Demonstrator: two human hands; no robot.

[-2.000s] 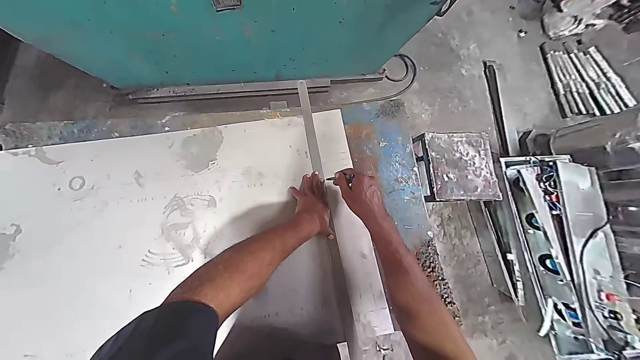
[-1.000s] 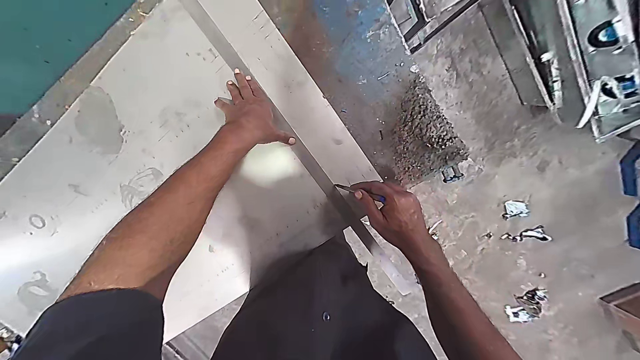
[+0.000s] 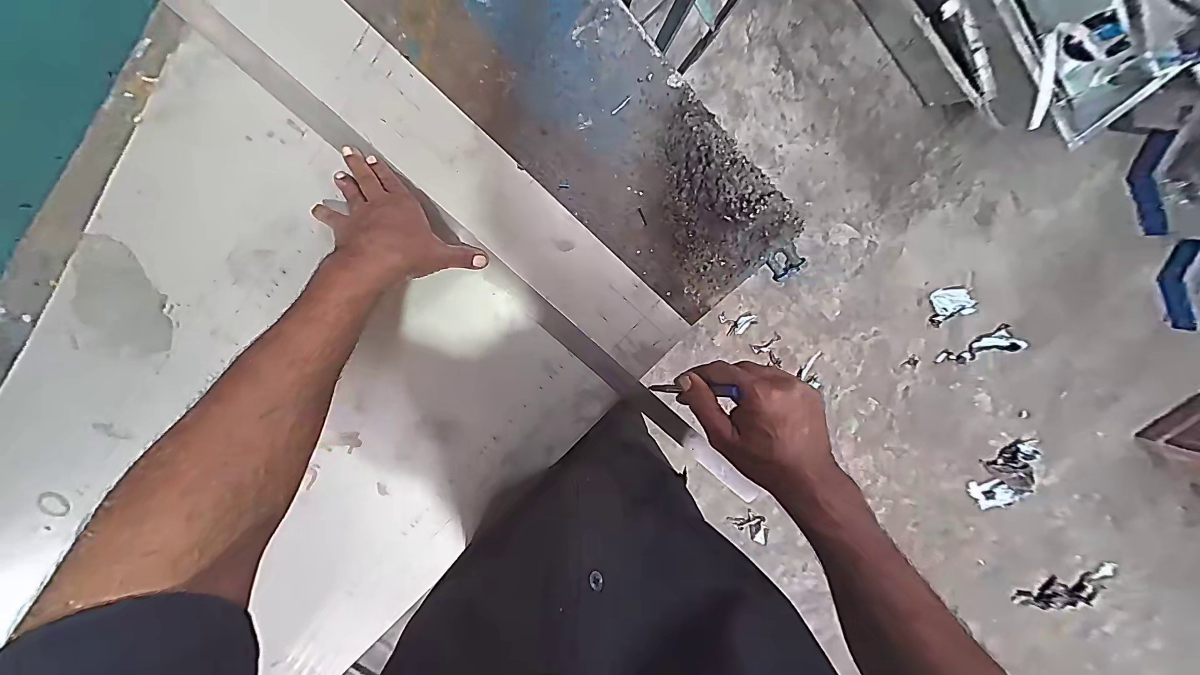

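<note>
A long metal straightedge [image 3: 572, 336] lies diagonally across a large pale metal sheet [image 3: 216, 375], its near end jutting past the sheet's edge. My left hand [image 3: 389, 220] is spread flat, pressing on the straightedge and the sheet beside it, fingers apart. In my right hand [image 3: 764, 412] is a slim marking tool [image 3: 708, 389] with a dark tip and a blue part, pinched between thumb and fingers. Its tip points at the straightedge, close to the sheet's near corner. Whether it is a pen or a scriber I cannot tell.
Beneath the sheet is a worn table [image 3: 600, 178] with a heap of dark grit [image 3: 727, 178] near its corner. Scraps [image 3: 998, 342] litter the concrete floor [image 3: 900, 525] at the right. A teal machine panel [image 3: 70, 94] fills the upper left, and metal frames [image 3: 1078, 66] stand upper right.
The view has shifted strongly since two seconds ago. My right hand, close to my left hand then, has moved along the straightedge toward my body and now sits at the sheet's near edge.
</note>
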